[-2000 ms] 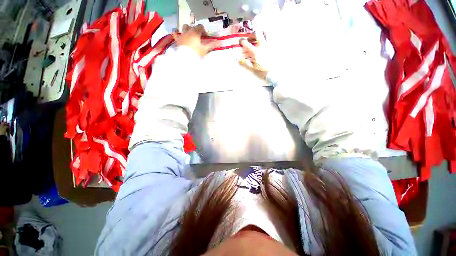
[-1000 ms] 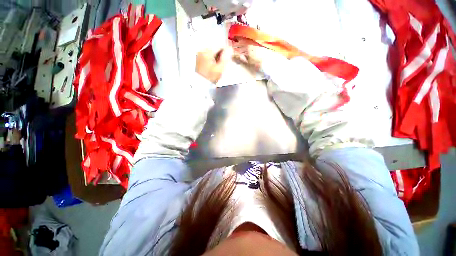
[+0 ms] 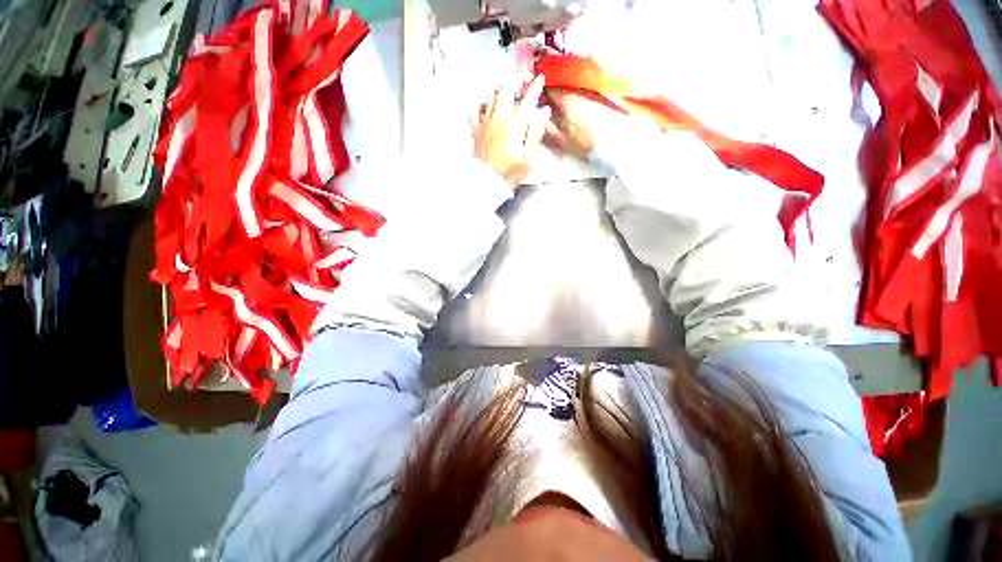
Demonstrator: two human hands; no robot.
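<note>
A red strip (image 3: 681, 126) runs from the needle area (image 3: 527, 44) to the right across the white machine bed, over or past my right forearm, and its end hangs down in a bend. No pale stripe shows on it. My left hand (image 3: 508, 132) lies just left of the strip's near end, fingers extended toward the needle area. My right hand (image 3: 569, 119) is beside it at the strip's near end, fingers bent and partly hidden. Glare blurs both hands, so whether either grips the strip is unclear.
A heap of red striped strips (image 3: 258, 165) lies at the left above a carton (image 3: 143, 329). Another red pile (image 3: 934, 198) hangs over the table's right edge, above a second carton (image 3: 923, 461). A grey metal panel (image 3: 549, 274) is at the near edge.
Two seconds ago both hands held a striped strip flat; now a plain-looking red strip trails right. Since one second ago my left hand has moved up and right, its fingers extended.
</note>
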